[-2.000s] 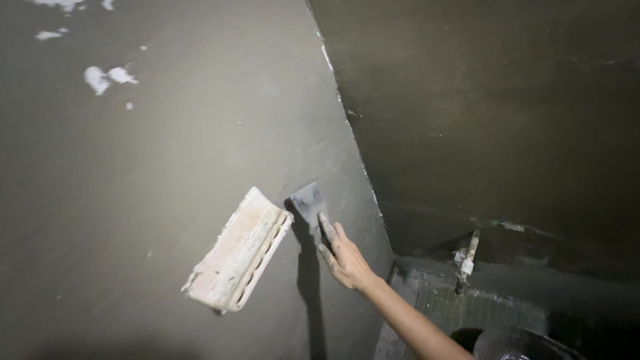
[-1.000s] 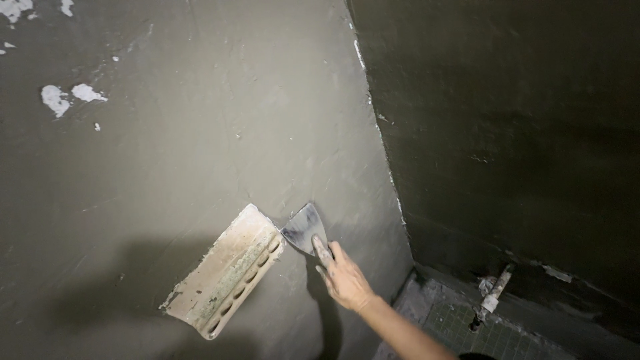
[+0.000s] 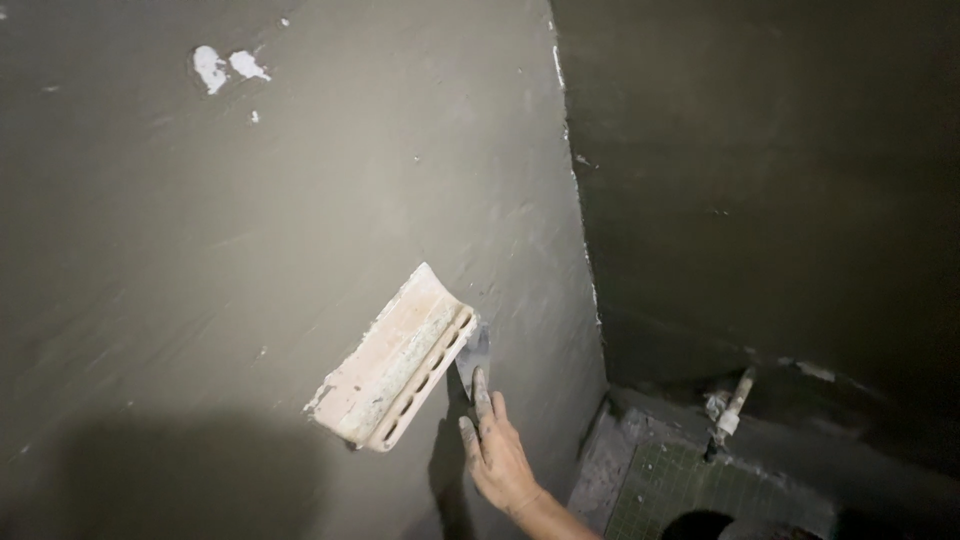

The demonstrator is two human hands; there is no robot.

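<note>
My right hand (image 3: 499, 457) grips a putty knife (image 3: 474, 360), its index finger stretched along the tool toward the metal blade. The blade's upper left part is hidden behind the right end of a wide, pale plastering spatula (image 3: 394, 360). This spatula is tilted in front of the grey coated wall (image 3: 315, 210), with a row of oval openings along its lower right side and dried residue on its face. What holds it cannot be seen, and my left hand is not in view.
White patches (image 3: 209, 69) show at the wall's upper left. A rough corner line (image 3: 577, 202) divides it from a darker wall (image 3: 765, 180) on the right. At lower right, a pipe fitting (image 3: 731, 416) stands above green tiles (image 3: 675, 480). A dark rounded object (image 3: 697, 525) lies at the bottom edge.
The putty knife's blade was in full view beside the wide spatula; now it is partly behind the spatula's end. My right hand still holds the knife. The view has shifted.
</note>
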